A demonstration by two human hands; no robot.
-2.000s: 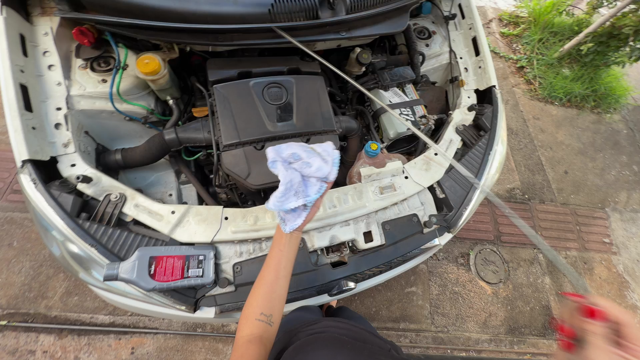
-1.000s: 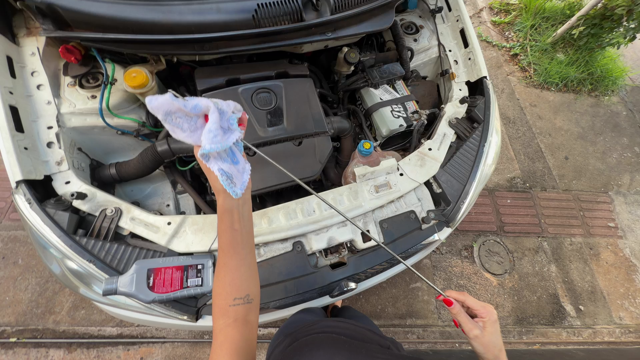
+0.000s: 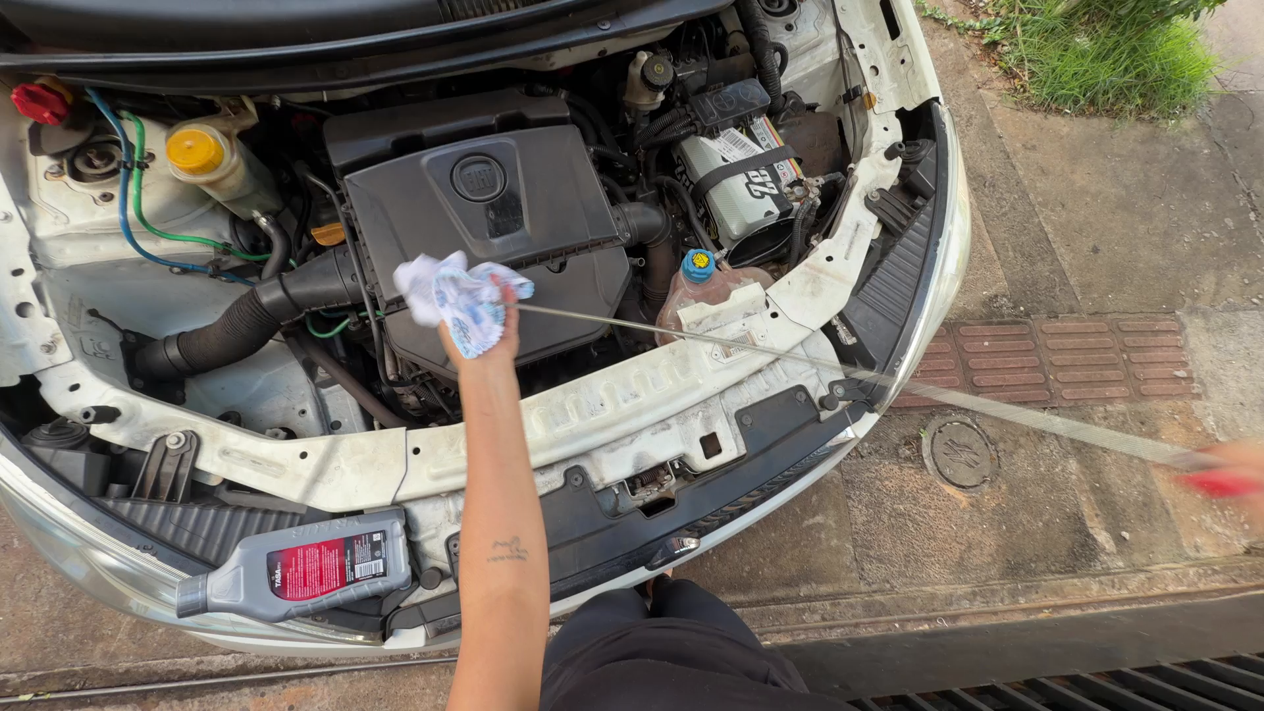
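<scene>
My left hand [image 3: 494, 326] is closed on a crumpled white and blue cloth [image 3: 449, 296], held above the front of the black engine cover [image 3: 474, 188]. A long thin metal rod [image 3: 691, 336] runs from beside the cloth and fingers across the engine bay to the far right. There my right hand [image 3: 1229, 474], blurred and cut off by the frame edge, holds its other end. Whether the rod's near end lies inside the cloth is hidden. A grey bottle with a red label [image 3: 326, 568] lies on its side on the car's front, left of my left forearm.
The raised hood edge [image 3: 346, 49] spans the top. Around the engine are the battery [image 3: 736, 188], a blue-capped coolant reservoir [image 3: 696, 286], a yellow-capped reservoir [image 3: 222, 163] and the pale front crossmember [image 3: 592, 395]. Paving and a round cover [image 3: 960, 451] lie to the right.
One second ago the cloth was farther left over the engine bay; it is now over the cover's front. My right hand has moved outward to the right edge with the rod's end.
</scene>
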